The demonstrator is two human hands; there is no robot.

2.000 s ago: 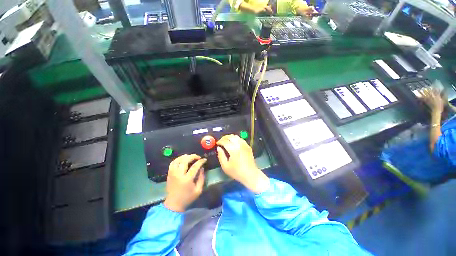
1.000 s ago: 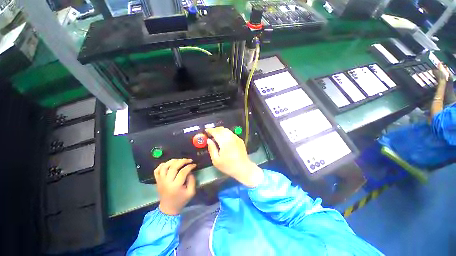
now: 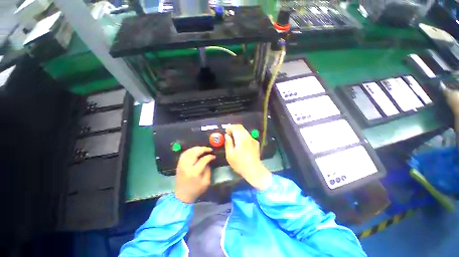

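Note:
The black press [image 3: 201,80] stands in front of me, its upper plate raised on posts. My left hand [image 3: 195,170] rests at the lower edge of the sloping control panel [image 3: 194,131], between the left green button [image 3: 176,146] and the red emergency stop button [image 3: 216,139]. My right hand [image 3: 242,150] lies on the panel just right of the red button, left of the right green button [image 3: 255,133]. Both hands are bare, fingers bent and apart, with nothing seen in them. The inside of the press is dark; I cannot tell what lies in its nests.
A black tray [image 3: 329,184] with white phone pieces stands right of the press, another tray [image 3: 375,118] beyond it. At left a black tray [image 3: 93,213] holds silver-grey pieces. A white card [image 3: 146,114] lies left of the press. A yellowish hose [image 3: 270,95] hangs at its right. Another person's arm [image 3: 452,103] is at far right.
The view has shifted, so the press and trays sit further right than a second ago. Both hands remain at the panel; my right hand has moved slightly from the red button's lower right over two seconds.

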